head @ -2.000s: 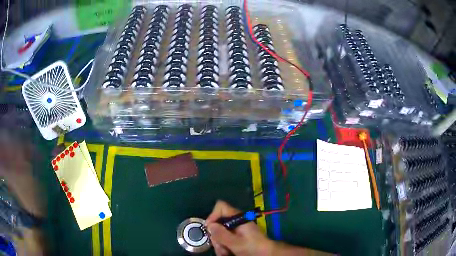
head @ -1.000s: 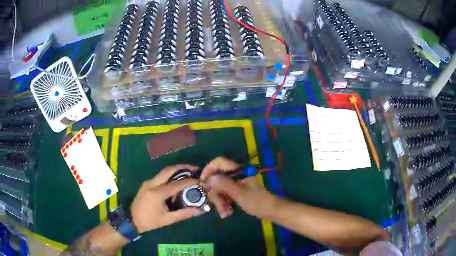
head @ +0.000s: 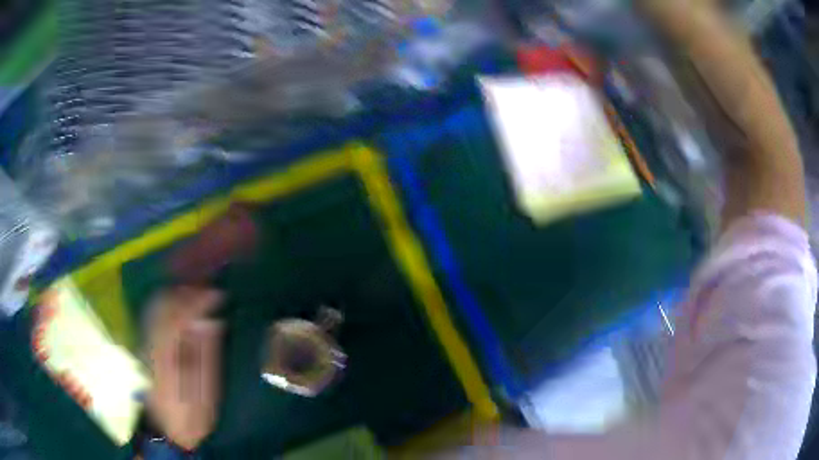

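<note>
The whole view is strongly blurred and tilted. The round metal fixture (head: 303, 357) sits on the green mat inside the yellow tape, with a small side post at its upper right. My left hand (head: 185, 368) is on the left of the fixture, apart from it, just below the dark red-brown pad (head: 215, 244). Its fingers are too blurred to tell whether it holds anything. My right arm reaches up at the far right, and the hand is cut off by the top edge. I cannot make out the probe.
The dotted sticker sheet (head: 90, 359) lies at the left, part of the fan (head: 31, 260) beyond it. The record sheet (head: 557, 148), orange stick (head: 633, 148) and red object (head: 548, 59) are at upper right. Blurred trays (head: 180, 81) fill the back. A whitish sheet (head: 579, 391) shows lower right.
The view has swung and tilted. My hands have parted: the right has left the fixture and gone out past the top edge, while the left has moved off it to the left.
</note>
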